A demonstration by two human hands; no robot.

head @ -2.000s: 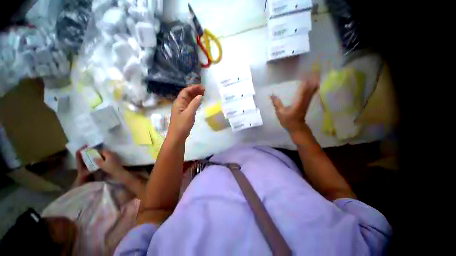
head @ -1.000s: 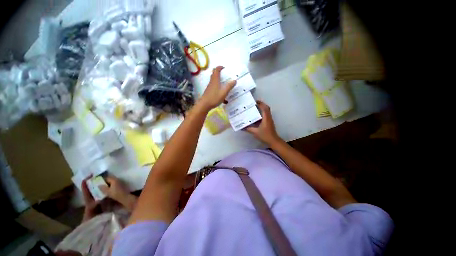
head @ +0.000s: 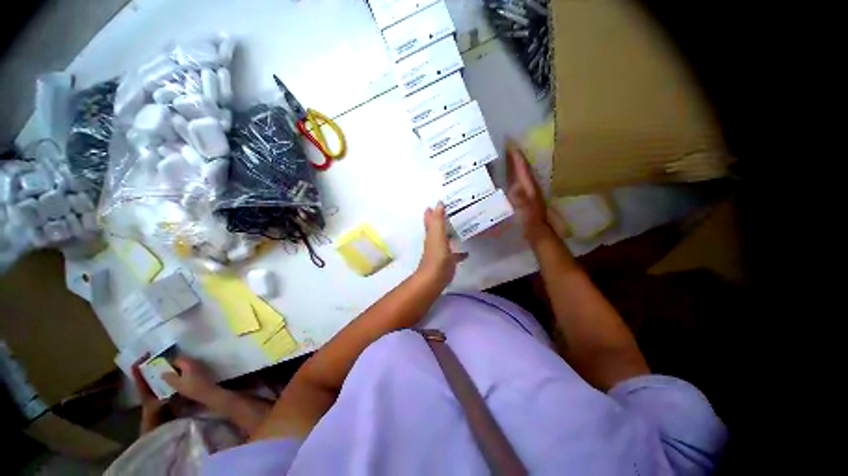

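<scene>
A long column of white retail boxes (head: 452, 121) with small print on the upward sides runs from the top of the picture toward me. My left hand (head: 439, 244) is at the near end of the column on its left side, fingers apart, touching or nearly touching the nearest box (head: 481, 215). My right hand (head: 525, 189) is upright along the column's right side, slightly blurred, with its palm toward the boxes. Neither hand is closed around a box.
Yellow label sheets (head: 364, 250) lie left of my left hand. Scissors (head: 319, 138), a bag of white cases (head: 177, 130) and a bag of dark strands (head: 270, 172) are at left. A carton (head: 618, 102) stands at right. Another person's hands (head: 167, 376) hold a small box lower left.
The near group of boxes has moved up against the far stack, making one longer column. My hands have left their hold around the near boxes. The view has shifted, and the carton shows more.
</scene>
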